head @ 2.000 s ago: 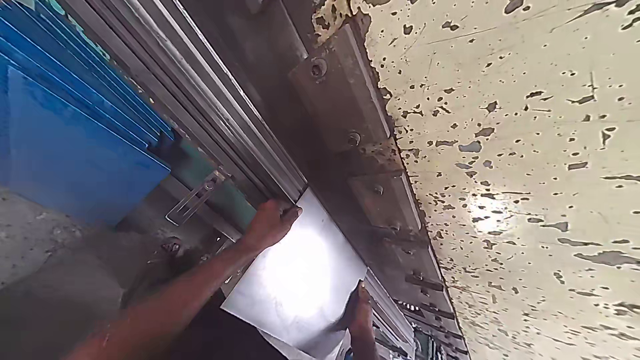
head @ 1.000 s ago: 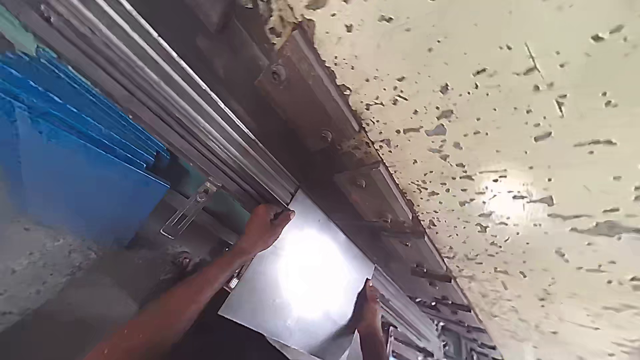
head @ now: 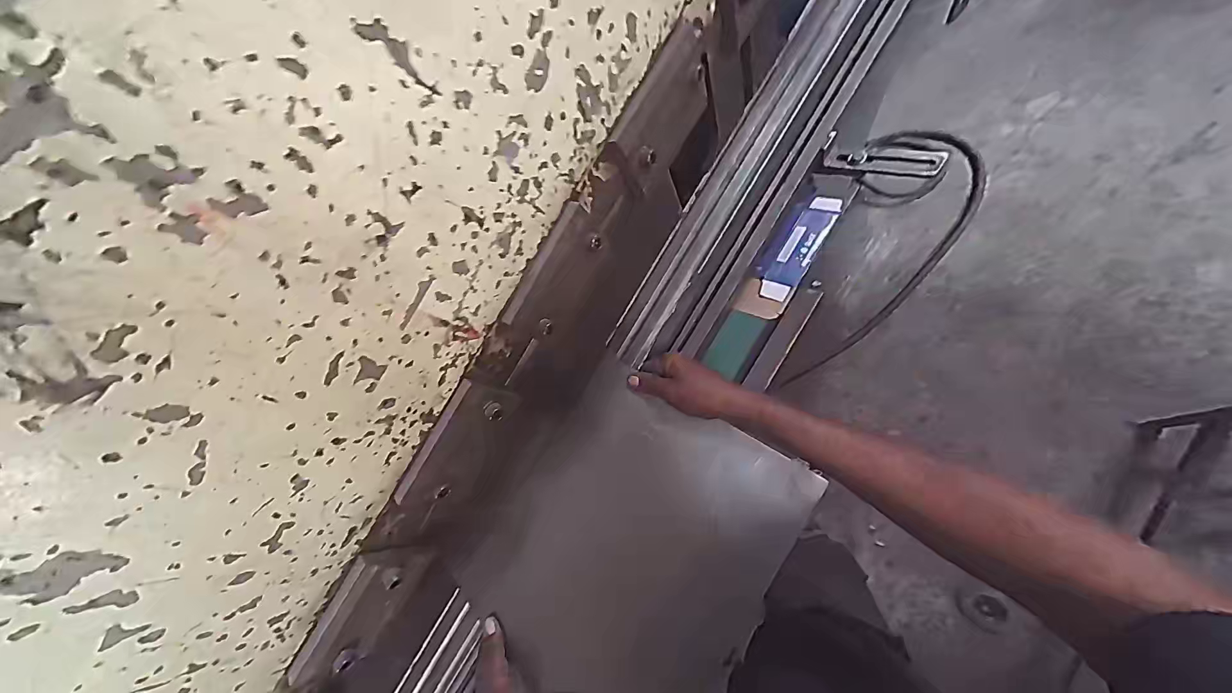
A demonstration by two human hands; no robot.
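A flat metal sheet (head: 635, 520) lies across the bed rails (head: 741, 192) of what looks like a press brake, its left part under the dark clamp bar (head: 539, 337). From the right, my right arm reaches in, and my right hand (head: 688, 385) holds the sheet's upper edge beside the rails, thumb on top. At the bottom of the view, a finger of my left hand (head: 493, 654) rests at the sheet's lower left edge, near the rails; the rest of that hand is out of view.
A large panel with chipped cream paint (head: 241, 318) fills the left. Right of the rails are a blue and white box (head: 801, 245), a green strip (head: 736, 342), a slotted metal bracket (head: 890, 162) and a looped black cable (head: 962, 217). A dark metal frame (head: 1184, 433) stands on the concrete floor (head: 1059, 241).
The view has swung widely, so the cream panel is now at the left. My right hand is now at the sheet's upper edge; earlier my left hand held the upper corner in view.
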